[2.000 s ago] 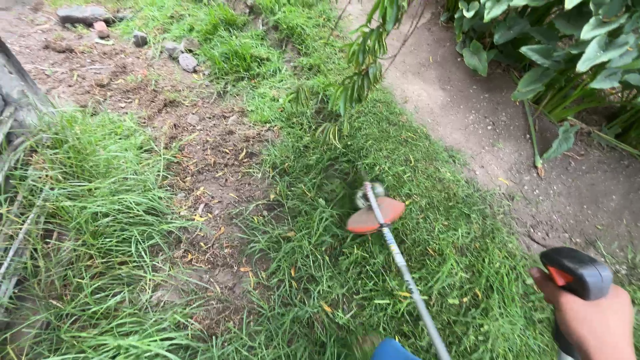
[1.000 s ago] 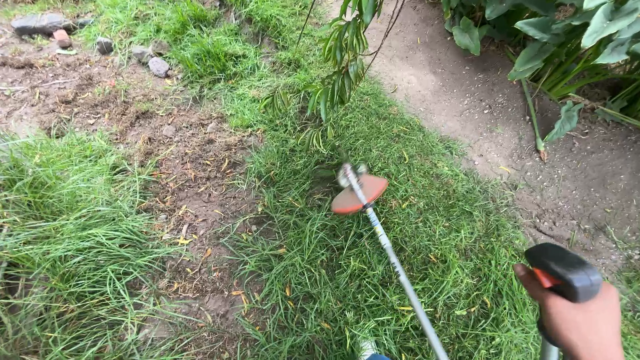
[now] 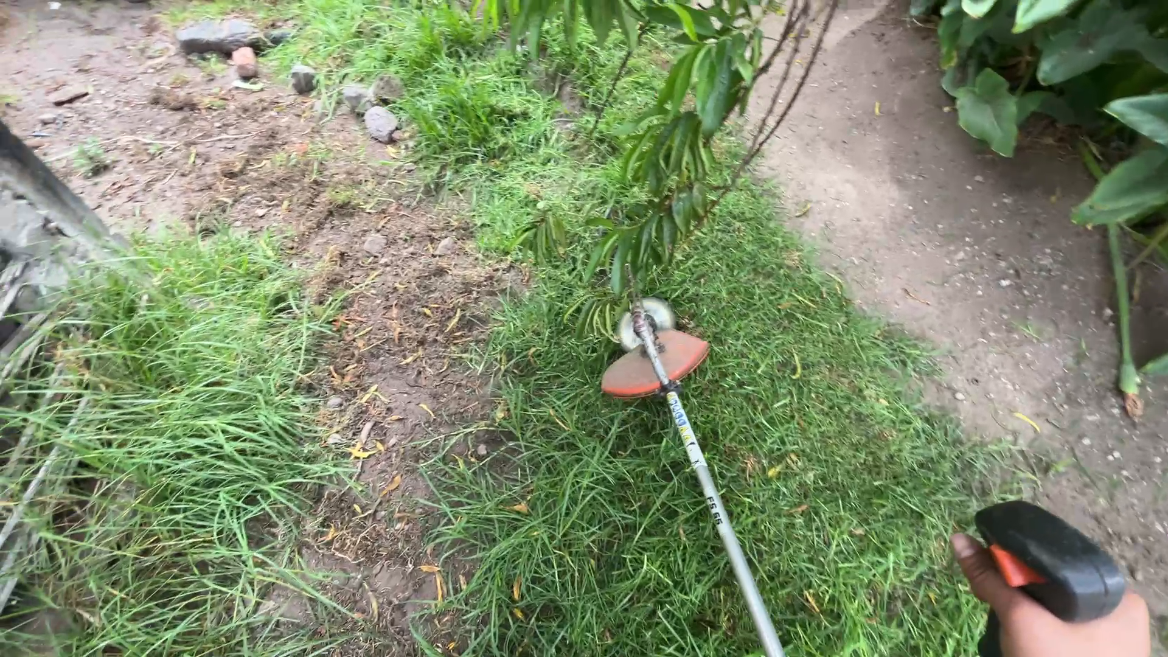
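Observation:
My right hand [image 3: 1063,611] is closed around the black handle [image 3: 1049,557] of a string trimmer, at the lower right; an orange-red part shows beside my thumb. The trimmer's metal shaft [image 3: 721,511] slants from the bottom edge up to the middle of the view. An orange guard [image 3: 655,363], dulled with dirt, sits low on the shaft, and the round cutting head [image 3: 646,323] is just beyond it, over the grass [image 3: 785,411]. Hanging leaves partly reach the head. My left hand is out of the view.
A leafy branch [image 3: 675,164] hangs down at the top middle. Bare soil [image 3: 392,383] and longer grass [image 3: 173,411] lie to the left, with several stones [image 3: 380,123] farther up. A dirt path [image 3: 912,210] and broad-leaved plants [image 3: 1086,55] are on the right.
Against the ground, the trimmer head has moved a little, and it is now close under the tip of the hanging branch. The right hand keeps its hold on the handle.

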